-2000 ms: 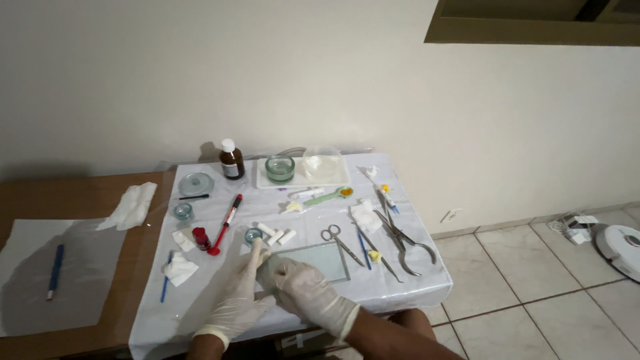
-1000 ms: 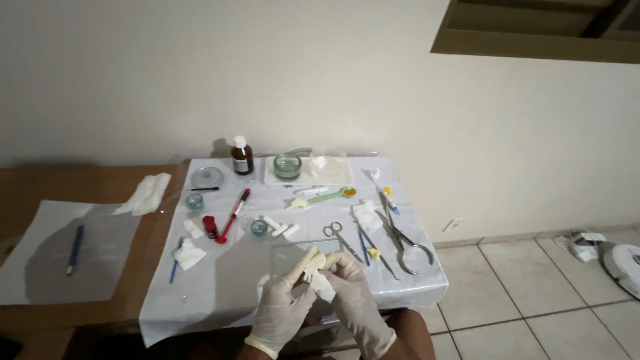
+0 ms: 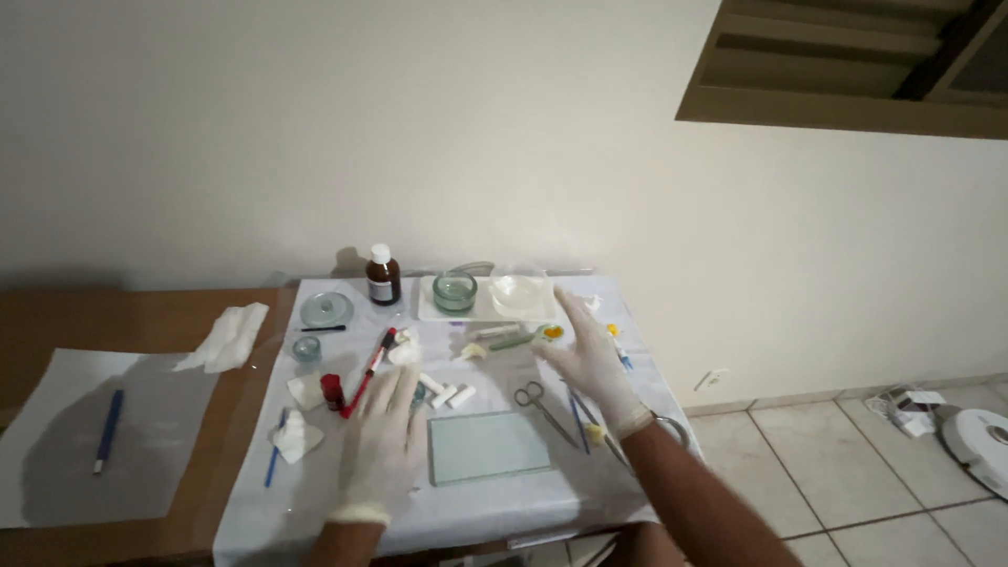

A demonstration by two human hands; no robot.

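Note:
My left hand (image 3: 382,449), in a pale glove, is low over the cloth beside the red-capped pen (image 3: 370,374) and a small glass dish (image 3: 418,394); I see nothing in it. My gloved right hand (image 3: 591,366) reaches over the right side with fingers apart, near a green spoon-like tool holding orange material (image 3: 554,332). Between the hands lie a glass slab (image 3: 490,447), white cotton rolls (image 3: 445,395) and scissors (image 3: 543,409). A small red bottle (image 3: 332,391) is left of my left hand. A crumpled white piece (image 3: 405,348) sits beyond its fingertips. Metal pliers are partly hidden under my right forearm.
At the back stand a brown bottle (image 3: 383,276) and a white tray (image 3: 488,317) with a glass bowl (image 3: 454,292) and a clear plastic cup (image 3: 516,294). White tissue (image 3: 236,337) and a blue pen (image 3: 109,431) on paper lie left. A wall rises behind.
My hands were together over the slab, holding a white crumpled tissue; now they are apart, the right farther back and right, the left farther left. A white crumpled piece now lies beyond the left fingertips.

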